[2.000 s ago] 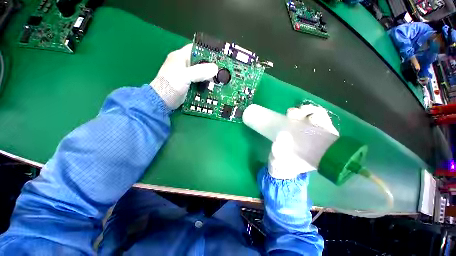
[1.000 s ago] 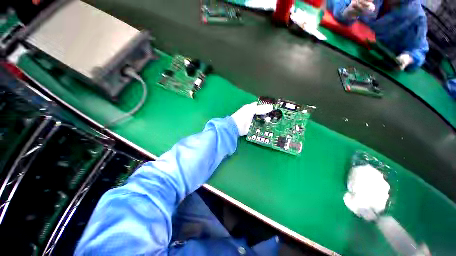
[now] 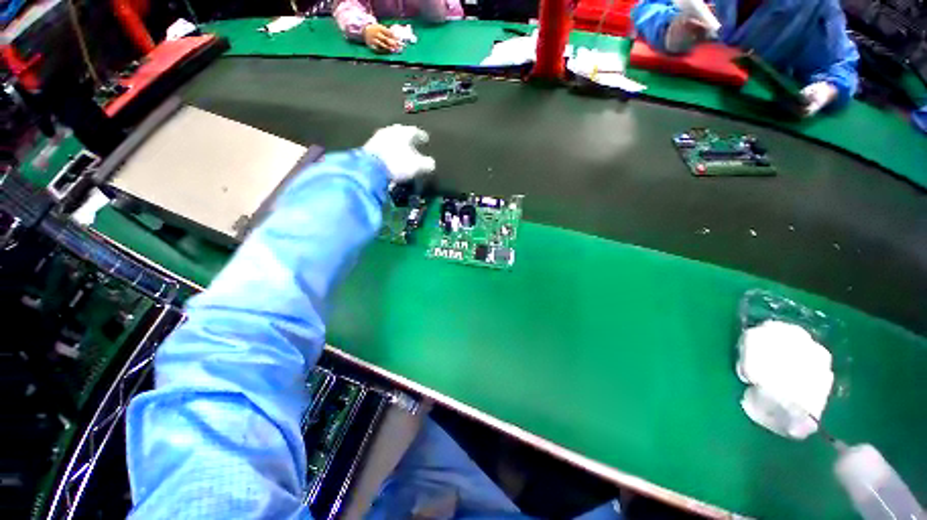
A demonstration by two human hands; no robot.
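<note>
A green circuit board (image 3: 476, 232) lies flat on the green mat (image 3: 600, 325), with dark round parts and a silver connector near its far edge. My left hand (image 3: 402, 152), in a white glove, is empty, fingers apart, beyond a second circuit board (image 3: 404, 215) that my sleeve partly hides. The translucent dispensing syringe (image 3: 876, 483) lies at the lower right, its needle end at a crumpled white wad (image 3: 785, 374); its rear is cut off by the picture's edge. My right hand is out of view.
A beige-topped grey box (image 3: 208, 168) stands at left. Boards lie on the dark belt (image 3: 579, 142) at the far middle (image 3: 439, 93) and right (image 3: 724, 154). Two people work opposite. Wire racks (image 3: 112, 427) stand at lower left. Clear plastic (image 3: 757, 305) surrounds the wad.
My left hand has let go of the board, which lies on the mat, and moved left toward the second board. My right hand, earlier around the syringe, has left the view. The view has turned.
</note>
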